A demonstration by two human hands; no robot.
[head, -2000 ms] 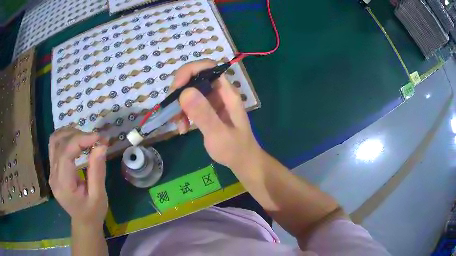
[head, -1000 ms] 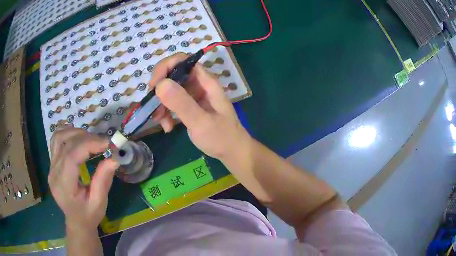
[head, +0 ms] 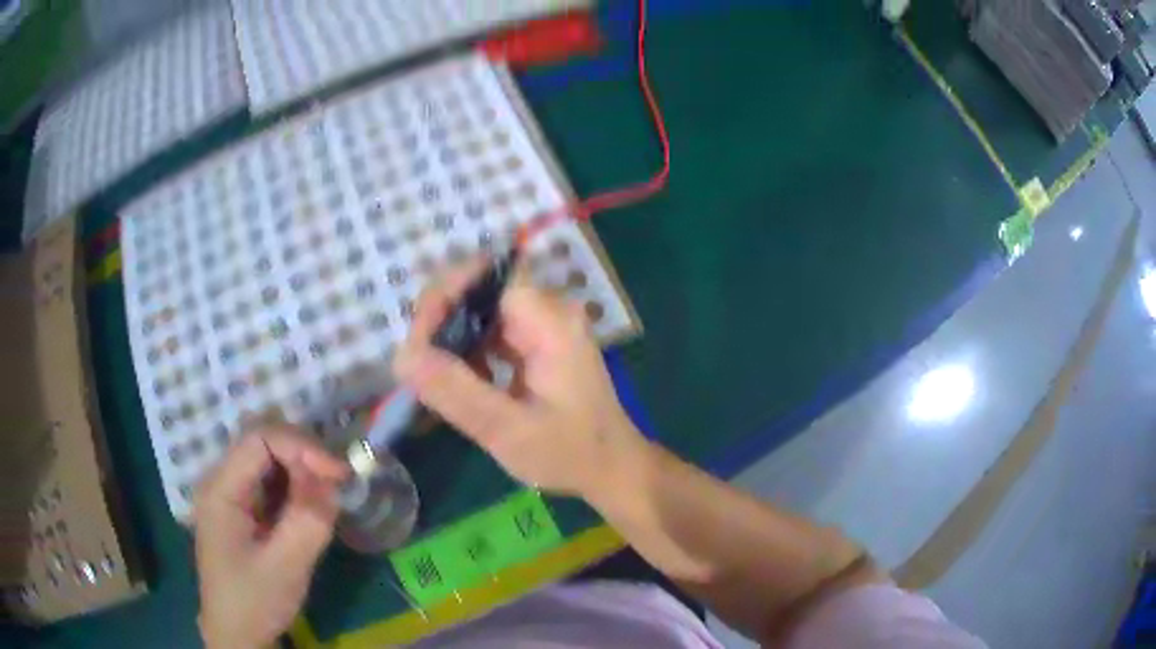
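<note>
The frame is blurred. My right hand (head: pixel 533 393) grips a test probe (head: pixel 472 317) with a black grip and a red wire at its rear. The probe slants down to the left. Its pale tip block (head: pixel 363 454) is beside the fingertips of my left hand (head: pixel 269 533), over the dispenser bottle (head: pixel 378 510). My left thumb and fingers are bent close together; blur hides whether a small component is between them. The white component tray (head: pixel 317 241) lies behind both hands with rows of small round parts.
A brown cardboard sheet (head: pixel 48 444) with loose parts lies at the left. More filled trays (head: pixel 361 44) and a red label (head: pixel 545 38) are behind. A green label (head: pixel 475 548) lies at the front edge. The red wire (head: pixel 662 140) curls over the green mat. Stacked boards (head: pixel 1033 64) stand far right.
The view has shifted, so the tray, bottle and both hands appear lower. The probe stays in my right hand, with its tip still near my left fingertips.
</note>
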